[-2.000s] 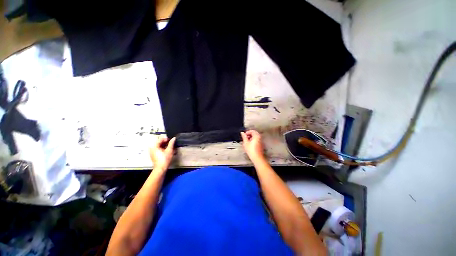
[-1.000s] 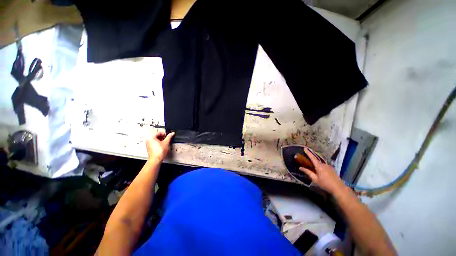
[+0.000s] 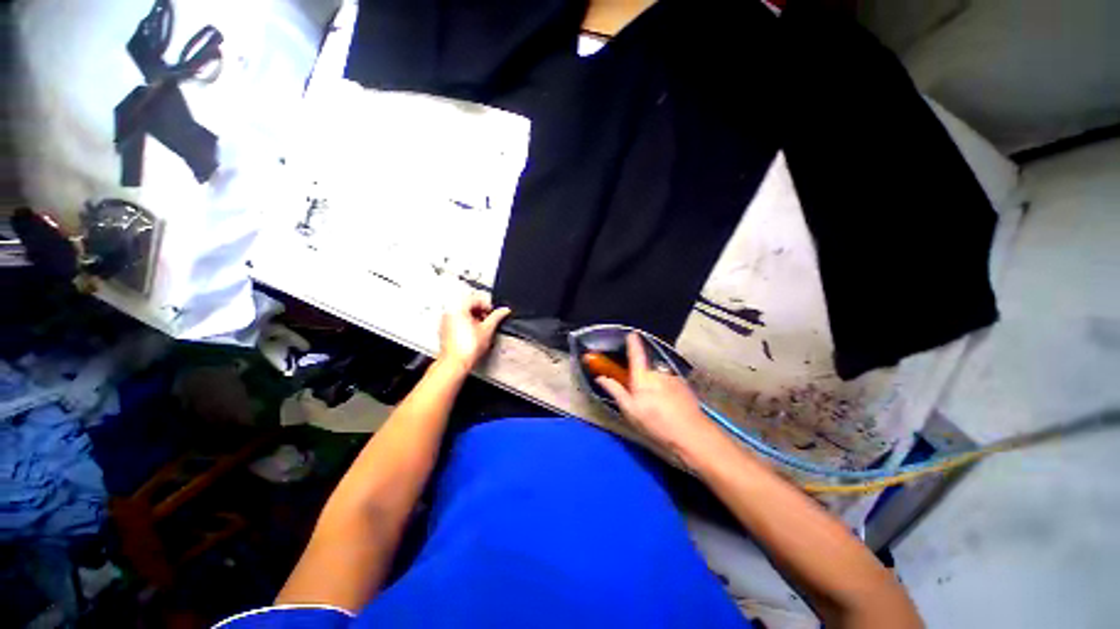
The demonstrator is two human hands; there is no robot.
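Observation:
A black sleeve piece [image 3: 614, 197] lies on the white stained table with its straight hem towards me. A thin dark grey interlining strip [image 3: 536, 329] lies along the hem, its right part hidden by the iron. My left hand [image 3: 468, 334] pinches the strip and hem at the left corner. My right hand [image 3: 651, 391] is closed around the orange-brown handle of the steam iron [image 3: 592, 343]. The iron sits over the right part of the hem, its pale-rimmed plate pointing up and left.
Another black piece [image 3: 903, 209] lies at the right. Blue and yellow hoses [image 3: 847, 477] run from the iron to the right wall. Crossed dark strips [image 3: 168, 117] lie on white cloth at upper left. Blue clothing [image 3: 49, 455] is heaped at lower left.
My right hand has left the strip's right end, taken hold of the iron and brought it left onto the hem. My left hand stays at the left corner. The view has turned.

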